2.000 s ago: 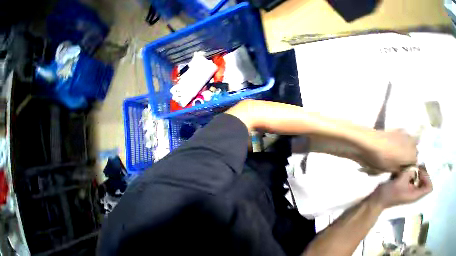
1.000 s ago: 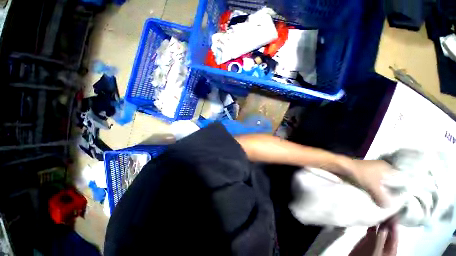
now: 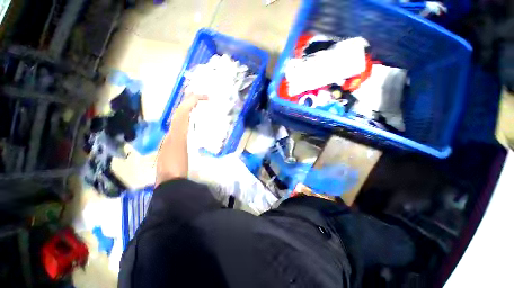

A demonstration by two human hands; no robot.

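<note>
My left hand is at the near left part of a small blue basket, over a heap of white cloth pieces. Its fingers are blurred and merge with the pale cloth, so I cannot tell whether they grip any. The bare forearm comes up from a black sleeve. More white cloth lies between the basket and my dark clothing. My right hand is out of the picture.
A larger blue basket holds red, white and black items. A tan board and blue plastic lie below it. A white table edge is at far right. A red object and dark scraps are at left.
The view has swung away from the table towards the baskets. My left hand has left the white cloth bundle at the table and moved to the small basket. My right hand has gone out of view.
</note>
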